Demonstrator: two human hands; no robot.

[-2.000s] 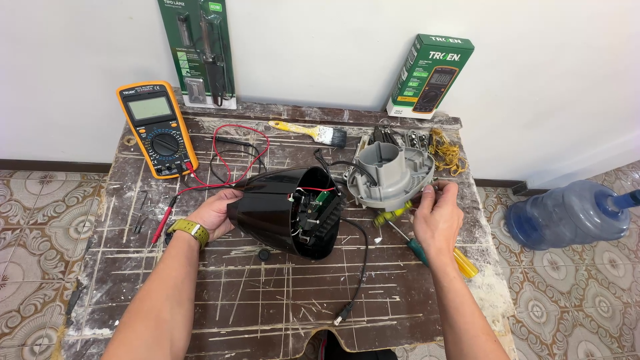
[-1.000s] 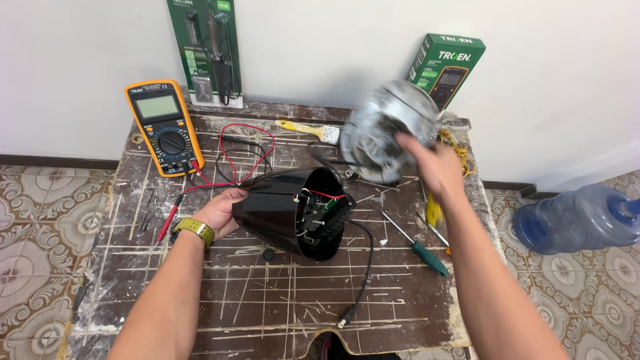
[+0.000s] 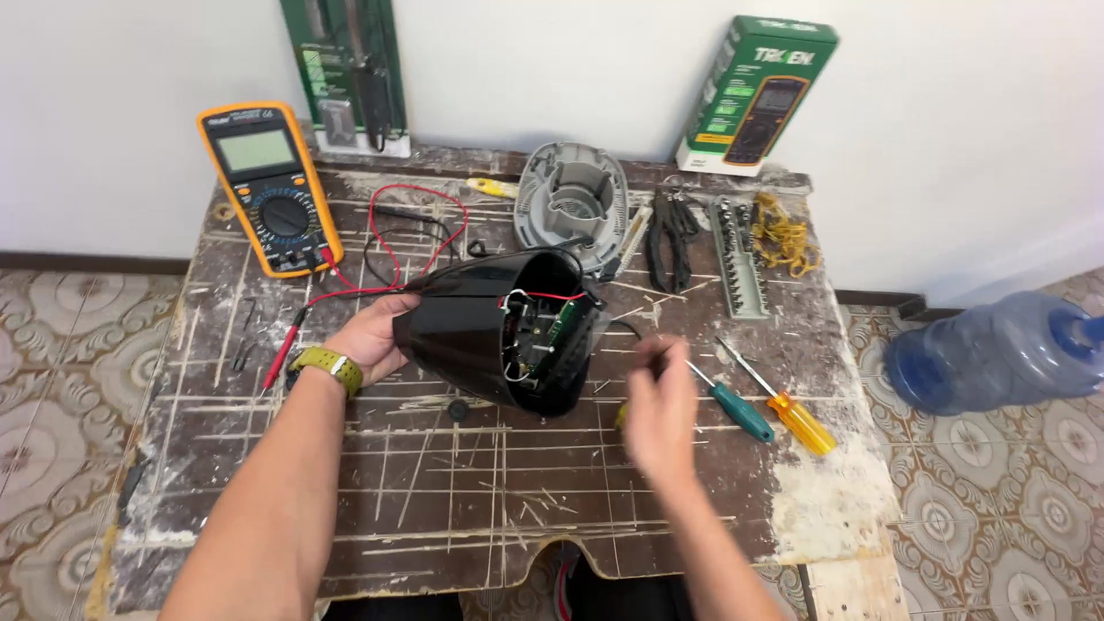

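Observation:
My left hand (image 3: 373, 338) holds the narrow end of a glossy black plastic housing (image 3: 457, 332), whose open end faces right and shows a green circuit board (image 3: 565, 323) and red, white and black wires. My right hand (image 3: 660, 401) is blurred, just right of the housing, with its fingers curled; a bit of something yellow shows at its left edge, and whether it is gripped I cannot tell. Behind the housing lies a grey plastic base part (image 3: 573, 194) with a round central well. A green-handled screwdriver (image 3: 740, 412) and a yellow-handled screwdriver (image 3: 802, 423) lie right of my right hand.
An orange multimeter (image 3: 283, 216) with red and black leads stands back left. Behind are a blister pack (image 3: 354, 78) and a green multimeter box (image 3: 750, 103). Pliers (image 3: 668, 241), a socket set (image 3: 740, 267), yellow cord (image 3: 785, 237) and a yellow-handled brush (image 3: 493, 187) lie at the back.
The grey base part, lifted in my right hand a second ago, now rests on the table behind the housing. My right hand has let it go and come nearer, beside the housing's open end.

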